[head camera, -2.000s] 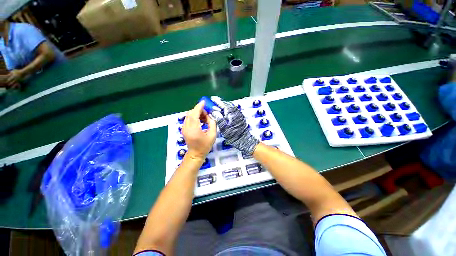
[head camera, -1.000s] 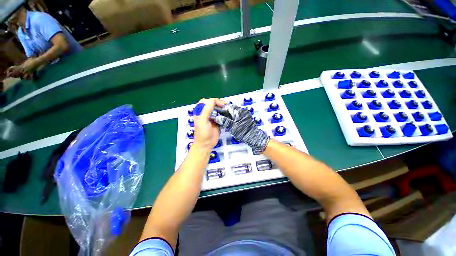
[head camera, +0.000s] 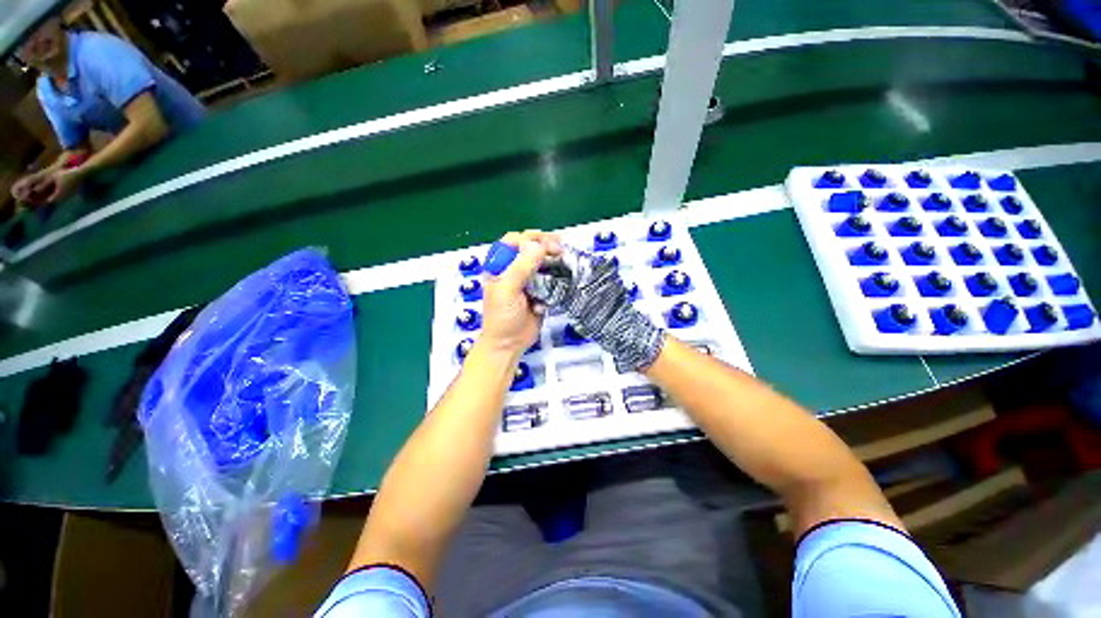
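Note:
My bare left hand (head camera: 512, 296) holds a blue sleeve (head camera: 500, 257), whose end shows at the fingertips. My right hand (head camera: 594, 304), in a grey-and-white knit glove, presses against the left hand from the right, with its fingers curled. Whether a motor is inside the sleeve is hidden by the fingers. Both hands are above the white foam tray (head camera: 471, 442). Its back and side slots hold blue sleeved motors (head camera: 683, 314). Bare silver motors (head camera: 588, 404) lie in the near row, and an empty slot shows just behind them.
A clear bag of blue sleeves (head camera: 254, 386) lies left, with black parts (head camera: 48, 404) beyond it. A second full tray (head camera: 860, 326) is at right. A white upright (head camera: 688, 109) stands behind my tray by the green conveyor (head camera: 398, 181). A person (head camera: 109, 103) sits across at upper left.
My hands stay together over the tray, with the right fingers more curled against the left hand. The dark cylinder on the belt has moved right, now mostly hidden behind the upright. The view has shifted slightly.

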